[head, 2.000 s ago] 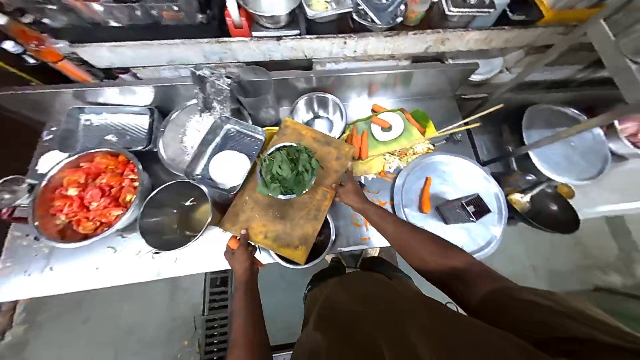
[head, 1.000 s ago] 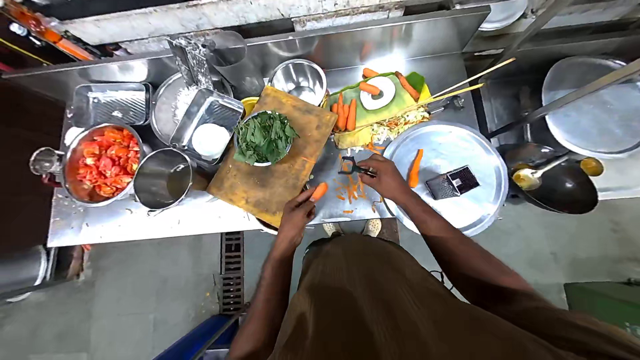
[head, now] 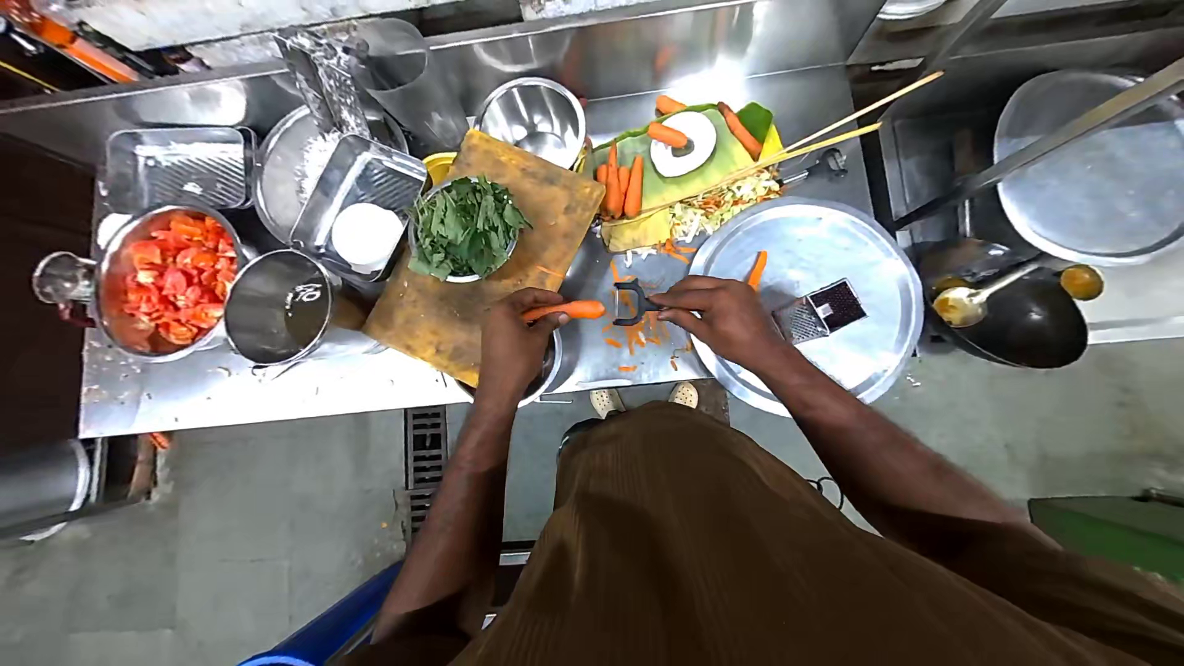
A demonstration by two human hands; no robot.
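My left hand [head: 520, 335] grips a carrot [head: 578, 310] by one end, its other end pointing right. Just right of it my right hand [head: 720, 314] holds a black Y-shaped peeler [head: 638, 303], its head turned toward the carrot and apart from it. Orange peelings [head: 636, 335] lie on the steel counter beneath. Behind them, whole carrots [head: 633, 188] and a white ring-shaped piece [head: 683, 145] rest on a green leaf. A wooden cutting board [head: 416, 314], bearing a bowl of green leaves [head: 467, 227], lies beside my left hand.
A round steel tray [head: 832, 231] holds a grater [head: 803, 319] and a carrot piece. At left stand a bowl of cut tomatoes [head: 176, 282], a steel pot [head: 279, 307] and rectangular steel trays [head: 180, 166]. A wok [head: 1027, 324] with a ladle is at right. Long sticks [head: 860, 116] jut over the counter.
My right hand was by the board's right edge; it moved right and now holds the peeler. My left hand, with the carrot, has come up over the board's lower right part.
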